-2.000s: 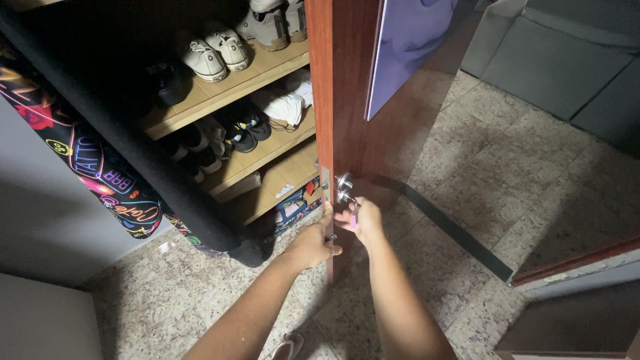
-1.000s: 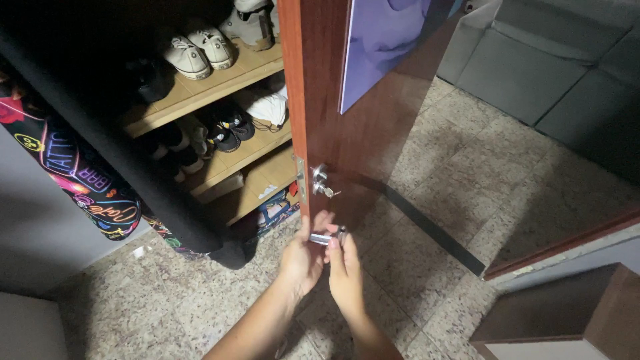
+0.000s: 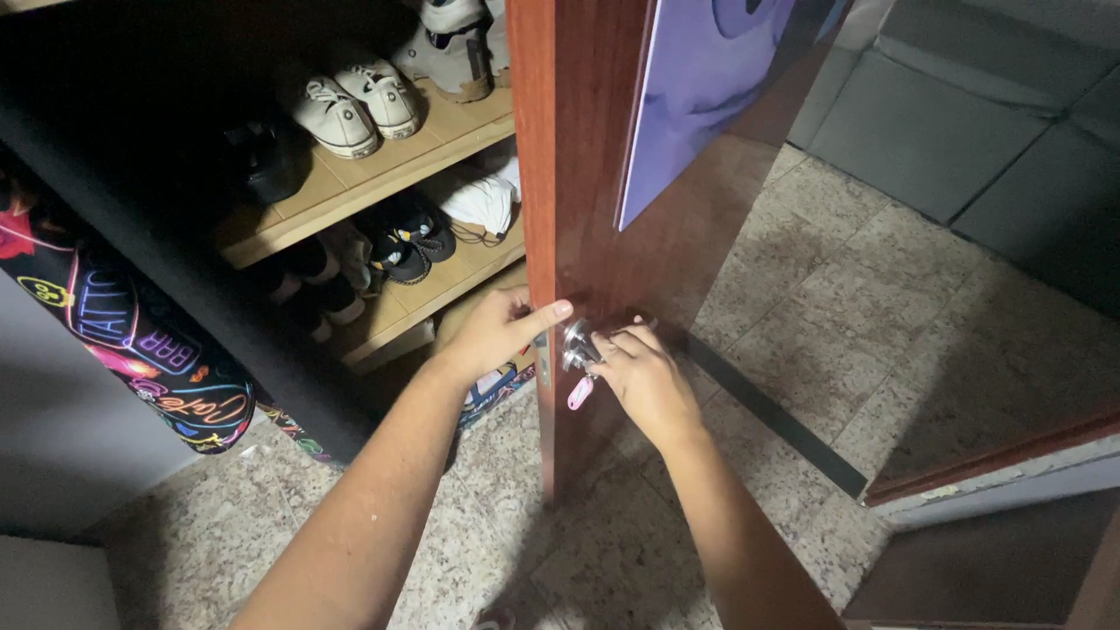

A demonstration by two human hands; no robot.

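A reddish-brown wooden door [image 3: 604, 175] stands ajar, its edge facing me. Metal lock fittings [image 3: 575, 343] sit on its right face, and a pink key tag [image 3: 579, 392] hangs just below them. The fingers of my right hand [image 3: 643, 376] are closed around a metal door handle [image 3: 598, 346] at the fittings; most of the handle is hidden by the fingers. My left hand [image 3: 503, 332] grips the door's edge, its thumb on the front side and its other fingers behind, partly out of sight. A metal lock plate [image 3: 542, 359] shows in the door edge below the thumb.
Wooden shelves [image 3: 376, 210] with several shoes stand behind the door at the left, beside a black padded object [image 3: 201, 262] and a neon-patterned cloth [image 3: 131, 324]. A purple picture [image 3: 691, 114] is on the door. A dark strip [image 3: 779, 420] crosses the tiled floor at right.
One second ago both hands held a metal handle below the lock fittings. Both have moved up: the left is now on the door edge, the right with the handle at the fittings.
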